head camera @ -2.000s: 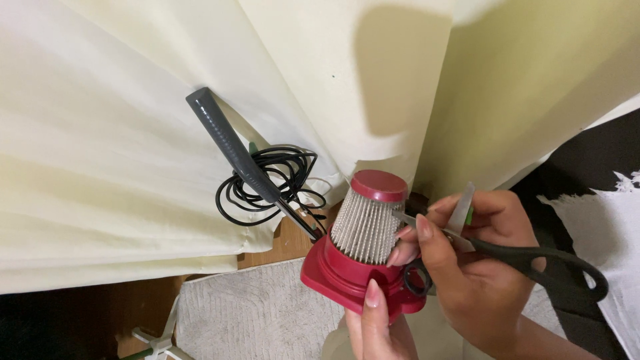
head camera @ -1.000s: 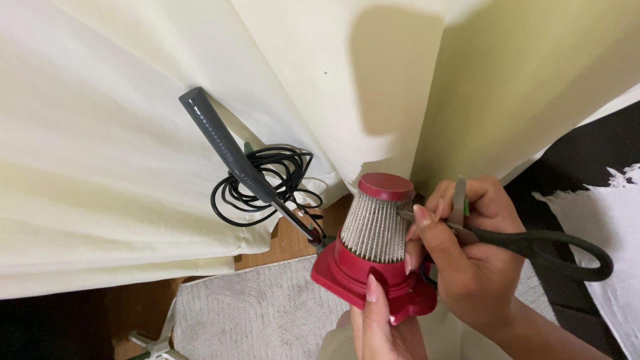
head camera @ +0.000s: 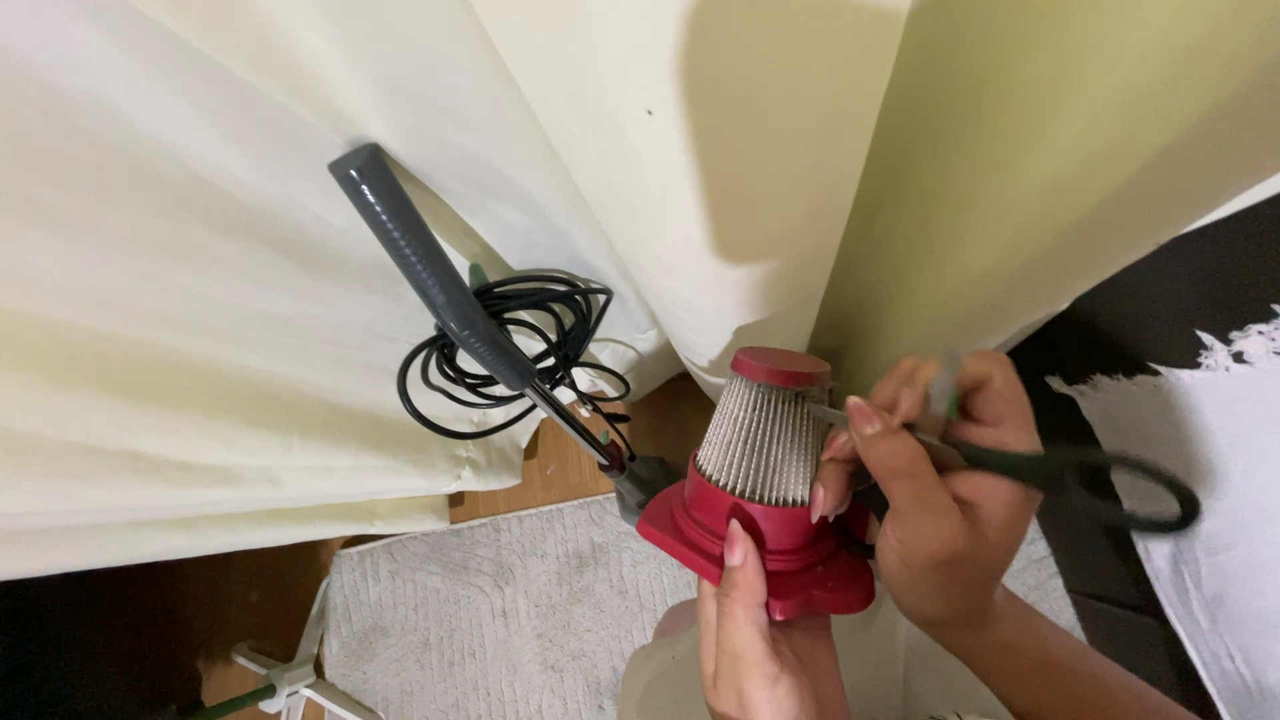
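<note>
My left hand (head camera: pixel 755 640) grips the red plastic base of a vacuum cleaner filter (head camera: pixel 765 440) from below, thumb on the front. The filter stands upright, with a pleated pale metal-mesh cone and a red cap. At its right, my right hand (head camera: pixel 940 480) holds scissors (head camera: pixel 1060 462) with black handles, their loop pointing right. One blade tip lies at the pleats just under the cap; the other blade, blurred, rises between the fingers. Part of the scissors is hidden by the fingers.
Cream curtains (head camera: pixel 250 250) hang behind. A vacuum's dark grey handle (head camera: pixel 430 265) with a coiled black cord (head camera: pixel 560 300) leans against them at the left. Below are wooden floor (head camera: pixel 570 465), a grey rug (head camera: pixel 480 600) and a white stand's leg (head camera: pixel 295 675). A white fringed cloth (head camera: pixel 1200 450) lies at the right.
Both hands stay on the same things. The scissors have shifted slightly at the filter's right side, their tip staying close to the pleats.
</note>
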